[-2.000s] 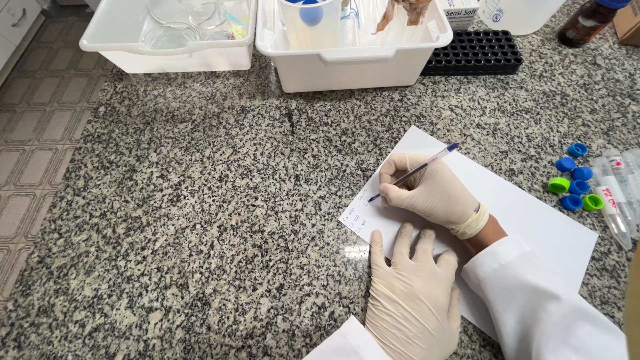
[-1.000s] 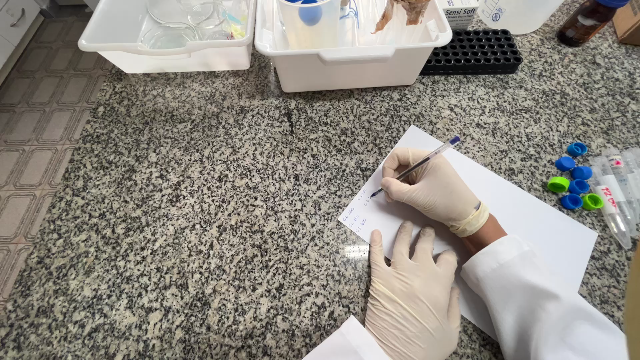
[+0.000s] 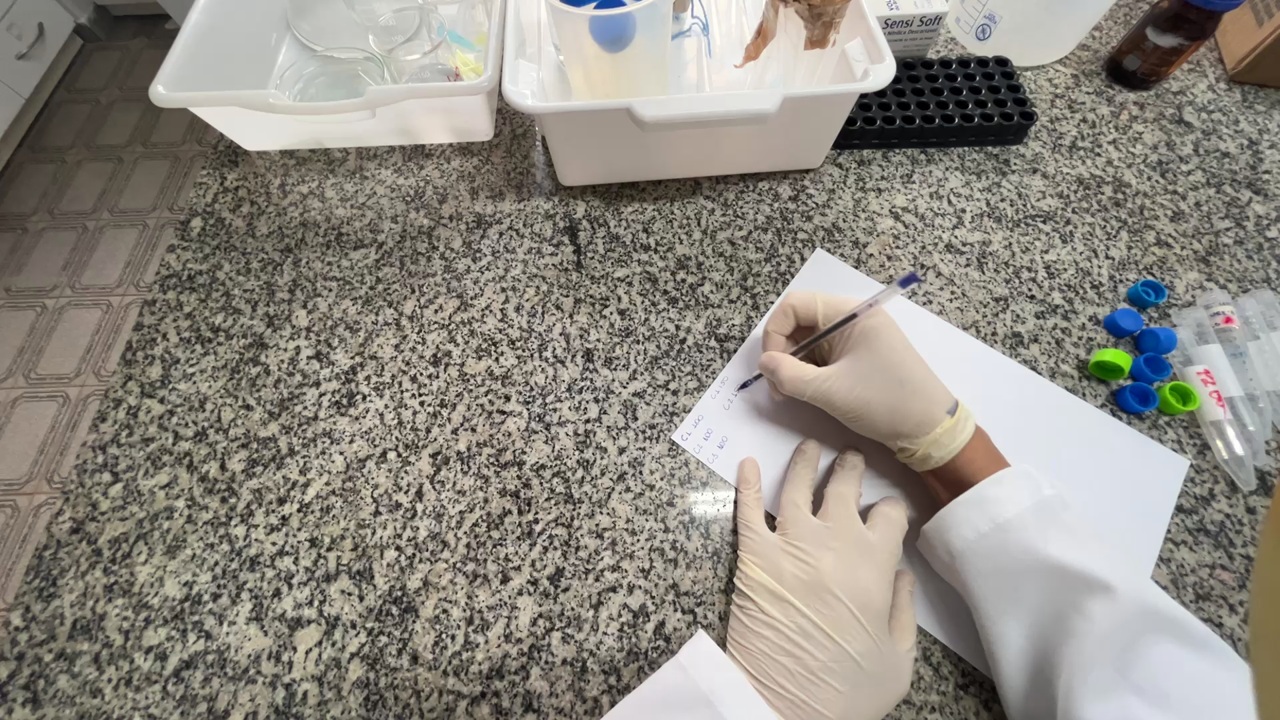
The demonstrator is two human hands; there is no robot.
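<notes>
In a latex glove, my right hand [image 3: 860, 370] grips a clear ballpoint pen [image 3: 850, 318] with a dark blue end, its tip touching a white sheet of paper [image 3: 1060, 430]. Short handwritten lines in blue ink stand near the sheet's left corner, beside the pen tip. My left hand [image 3: 825, 580], also gloved, lies flat with its fingers spread over the lower left edge of the sheet, below my right hand, and holds nothing. The paper lies at an angle on the speckled granite countertop [image 3: 400, 420].
Blue and green screw caps [image 3: 1150, 368] lie right of the paper beside several conical tubes [image 3: 1222, 425]. Along the back stand a white tray with glassware [image 3: 350, 125], a white tub [image 3: 690, 140], a black tube rack [image 3: 940, 105] and a brown bottle [image 3: 1160, 45].
My right hand has shifted slightly with the pen, and more ink marks show on the paper. My left hand stays in place.
</notes>
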